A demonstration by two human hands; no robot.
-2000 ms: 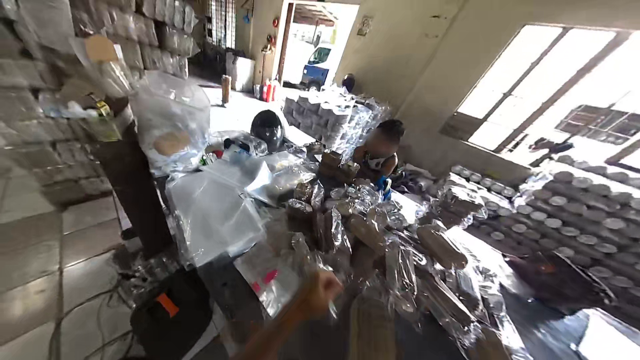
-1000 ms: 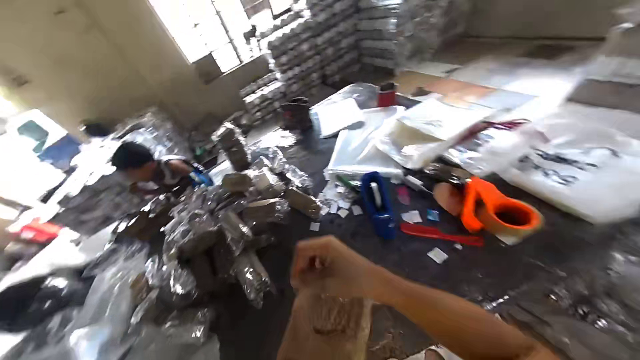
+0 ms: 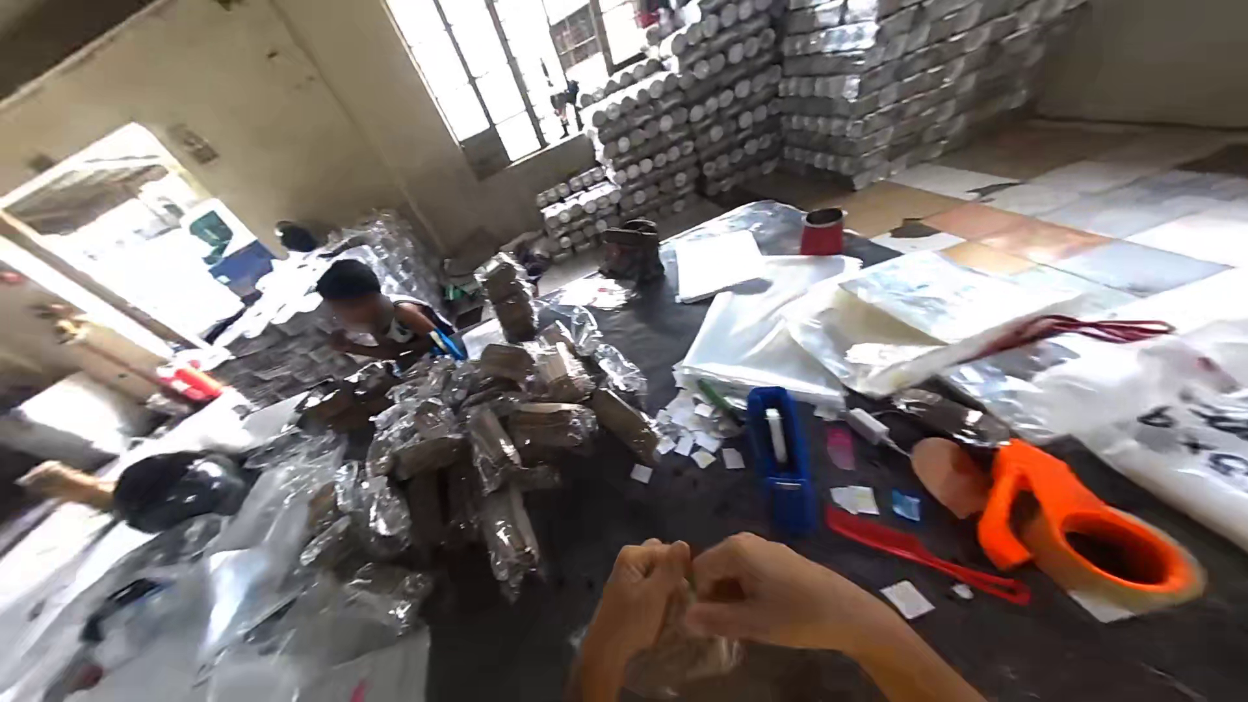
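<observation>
My left hand (image 3: 639,595) and my right hand (image 3: 756,590) meet at the bottom middle, both closed on the gathered top of a clear plastic bag (image 3: 682,658). The bag's contents are mostly hidden and blurred. Left of my hands lies a heap of brown bundles wrapped in clear plastic (image 3: 497,429). Beyond my right hand are a blue tape dispenser (image 3: 780,468), a red plastic-handled tool (image 3: 921,556), an orange tape dispenser with a tape roll (image 3: 1082,526) and small white paper squares (image 3: 697,429).
Stacked clear plastic sheets (image 3: 770,331) and a red cup-like container (image 3: 823,232) lie on the dark table (image 3: 604,517). A person (image 3: 390,322) is behind the heap. A black helmet-like object (image 3: 180,490) is at left. Wrapped stacks (image 3: 682,117) line the back.
The view has swung far to the right. One second ago one hand was visible over a brown bundle; now both hands are together on a plastic bag.
</observation>
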